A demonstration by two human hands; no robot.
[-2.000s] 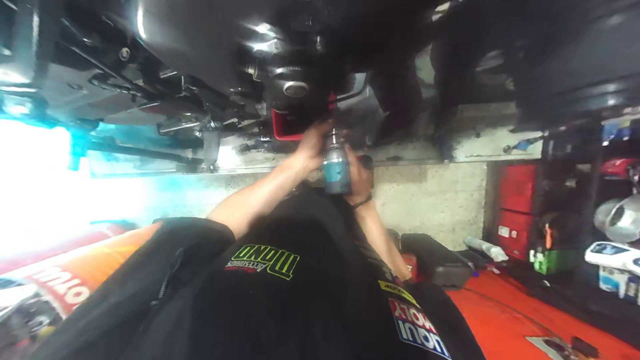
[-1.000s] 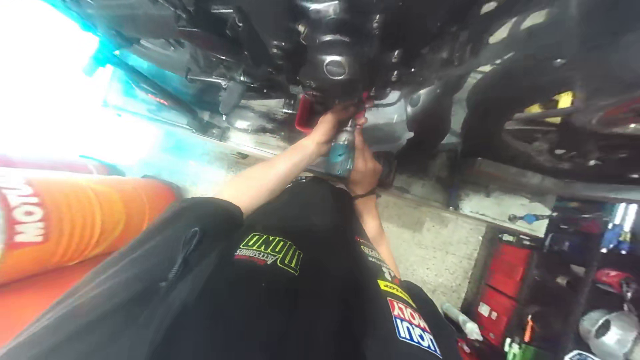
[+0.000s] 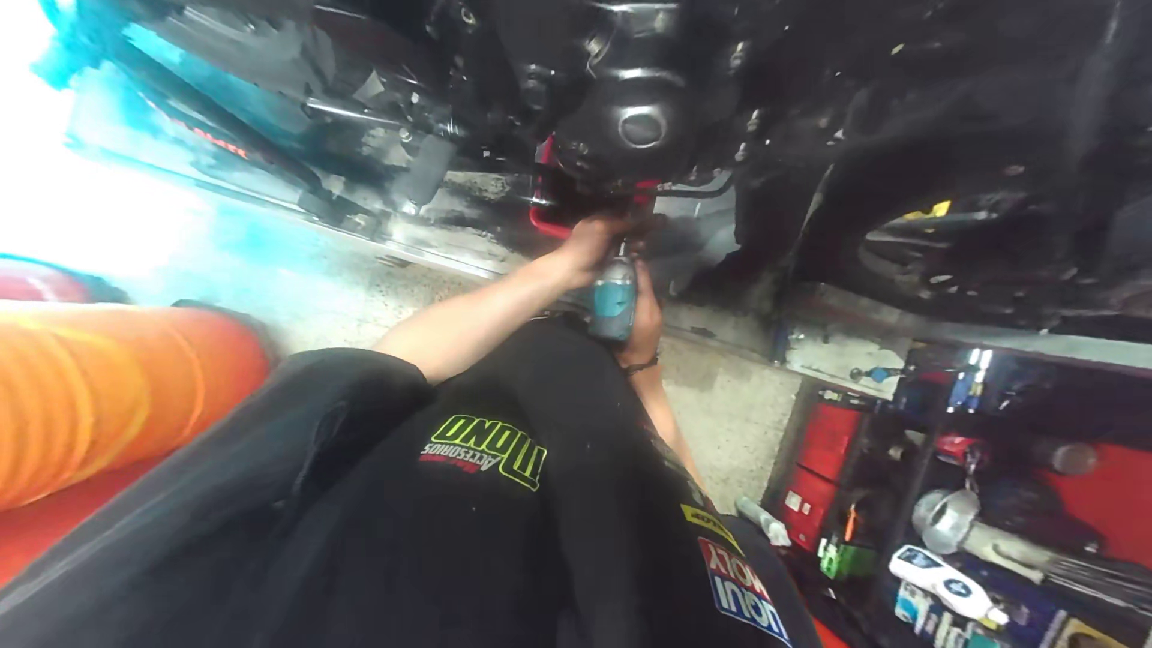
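Overhead is the dark underside of a vehicle [image 3: 642,129], with a rounded metal housing. My right hand [image 3: 645,310], with a dark band at the wrist, is wrapped around a clear bottle [image 3: 614,306] with a blue-green label and a narrow tip pointing up. My left hand [image 3: 594,245] is raised just above and beside the bottle's top, against the dark parts. Its fingertips are lost in shadow, and whether they grip anything is unclear. A red-edged part [image 3: 551,223] lies just left of that hand.
Orange and red drums [image 3: 135,396] stand at the left. A wheel [image 3: 927,252] is at the upper right. Red boxes [image 3: 814,468], a white bottle [image 3: 945,583] and a metal funnel-like vessel [image 3: 945,520] are at the lower right. A pale wall or floor surface [image 3: 729,414] lies beyond my arms.
The view has turned and shifted, bringing the wheel and more of the shelf items into sight. Both hands remain by the bottle under the vehicle.
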